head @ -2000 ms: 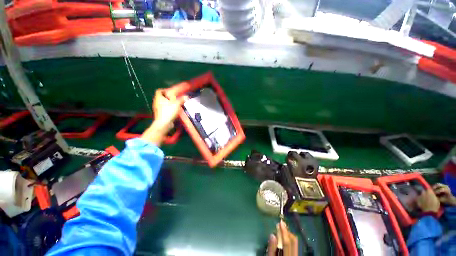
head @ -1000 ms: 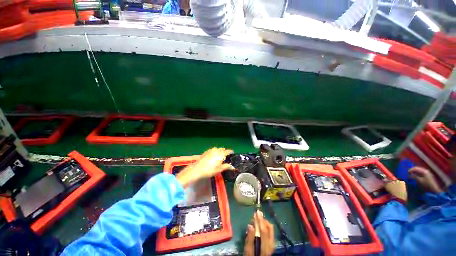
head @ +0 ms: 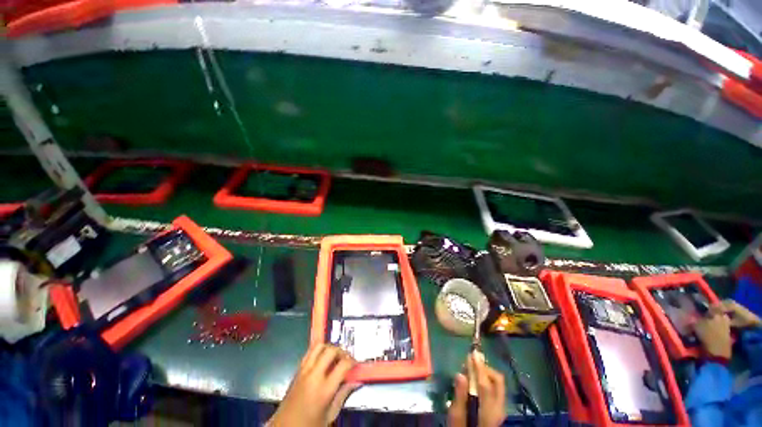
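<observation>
A tablet with its back open point(head: 368, 288) lies in a red-orange foam frame point(head: 420, 334) on the green bench, silver battery above, board at the lower end. My left hand point(head: 319, 385) is at the frame's lower left corner, fingers on its edge. My right hand point(head: 480, 392) holds a soldering iron point(head: 474, 384) upright. The iron's tip end is at the round pale cleaning pot point(head: 461, 307). A loose pile of tiny red parts point(head: 230, 325) lies left of the frame.
A black bar point(head: 286, 283) lies beside the red pile. The iron stand point(head: 525, 302) is behind the pot. Framed tablets lie left point(head: 138, 288) and right point(head: 622, 354); others lie along the back. A solder wire point(head: 230, 104) hangs overhead. Another person's hands point(head: 714, 329) work at right.
The framed tablet came down from the air onto the bench. My left hand has moved from its far end to its near left corner. The red pile and black bar now show uncovered.
</observation>
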